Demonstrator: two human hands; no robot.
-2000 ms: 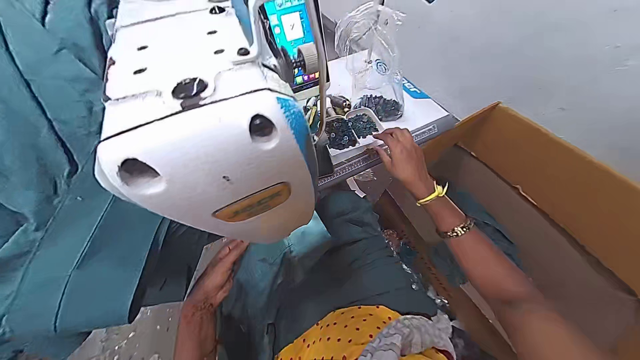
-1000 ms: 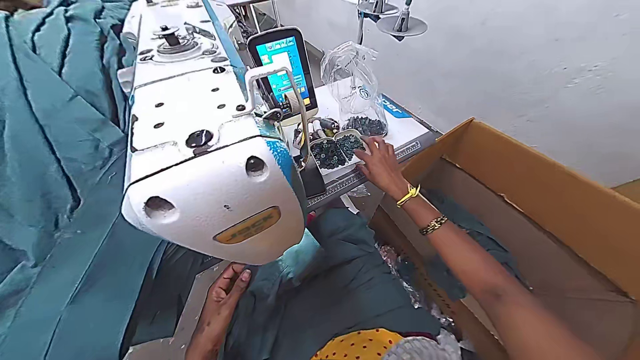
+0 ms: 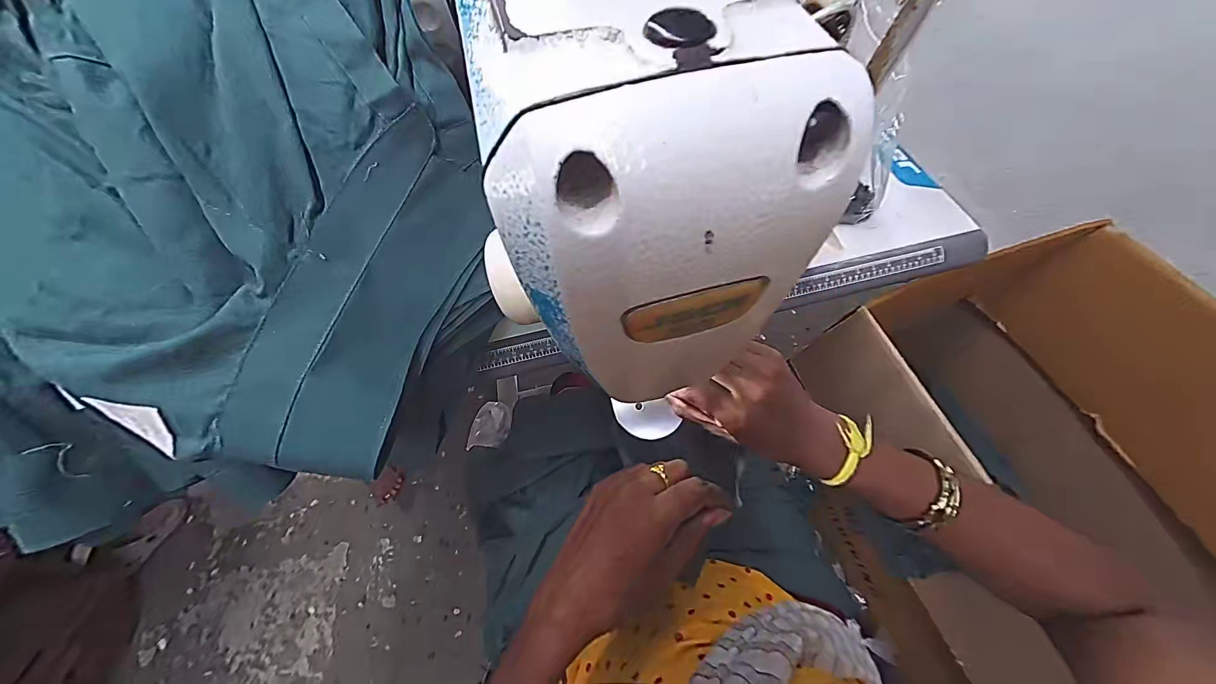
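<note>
The white head of an industrial sewing machine [image 3: 684, 199] fills the upper middle of the view. Just below its right side is my right hand [image 3: 755, 404], fingers bent in near the machine's lower end; the fingertips are partly hidden, so what they hold cannot be told. My left hand [image 3: 651, 522] rests, fingers curled, on the dark teal cloth [image 3: 551, 503] over my lap, below the round white part [image 3: 646, 418] under the head. Whether it pinches the cloth is unclear.
A large pile of teal garments [image 3: 190, 237] hangs at the left. An open cardboard box [image 3: 1092, 380] stands at the right. The table edge carries a printed ruler [image 3: 864, 271], with a plastic bag [image 3: 879, 180] behind it. Part of another person's foot [image 3: 388, 484] shows on the floor.
My right hand has left the trays of small dark pieces on the table and come to the machine's lower end. My left hand lies farther right on the cloth. The view has shifted closer.
</note>
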